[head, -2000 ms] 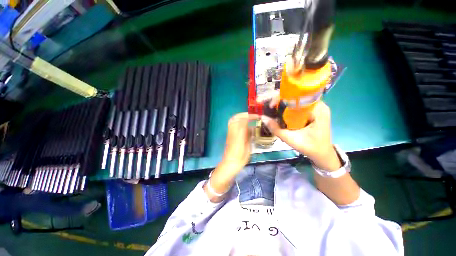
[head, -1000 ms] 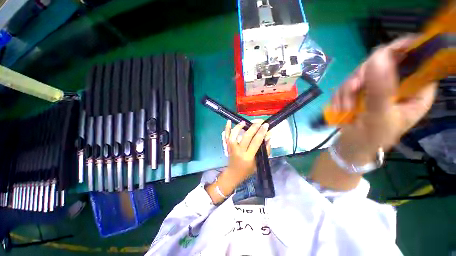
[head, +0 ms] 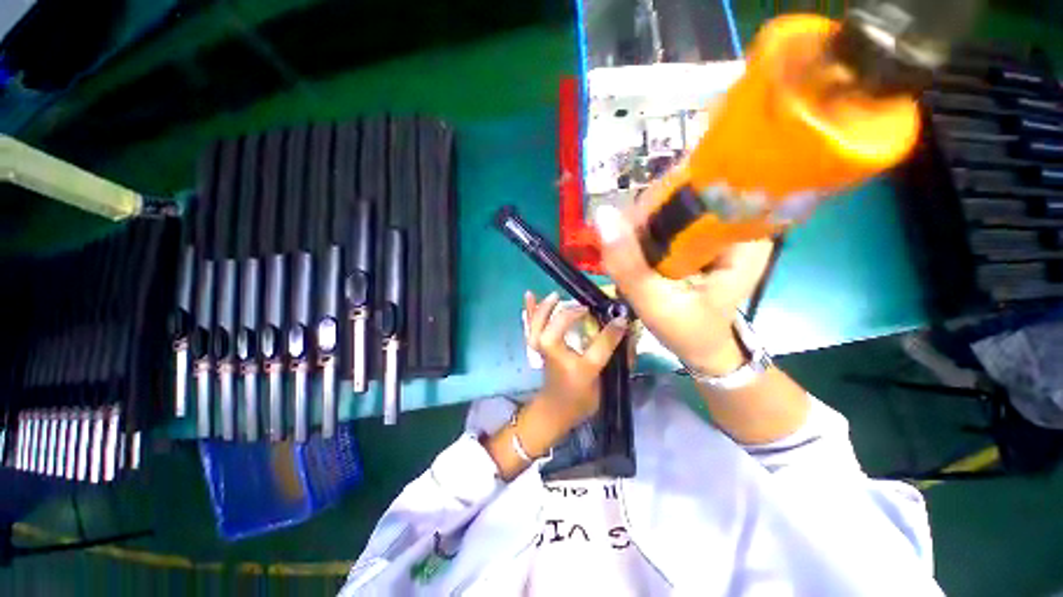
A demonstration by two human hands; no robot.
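Observation:
My right hand [head: 699,286] is closed around the orange electric screwdriver [head: 775,140], which is large in view and hides part of the feeder. Its tip is hidden. The black tripod assembly [head: 564,266] lies spread in front of me; one leg points up and left, another [head: 617,426] points toward my body. A third leg is hidden behind the right hand and tool. My left hand [head: 574,356] holds the tripod at its hub [head: 616,313], with thumb and fingertips against it.
The white and blue screw feeder [head: 629,128] stands on a red base [head: 571,175] beyond the tripod. A foam tray [head: 434,257] of units with silver tubes lies left, another [head: 140,315] farther left. More black trays [head: 1002,175] are at right. A blue basket [head: 251,484] is below the bench.
The right hand brought the screwdriver back from the far right to above the tripod. The left hand stays at the hub. A second ago the tripod's right leg showed; now it is covered.

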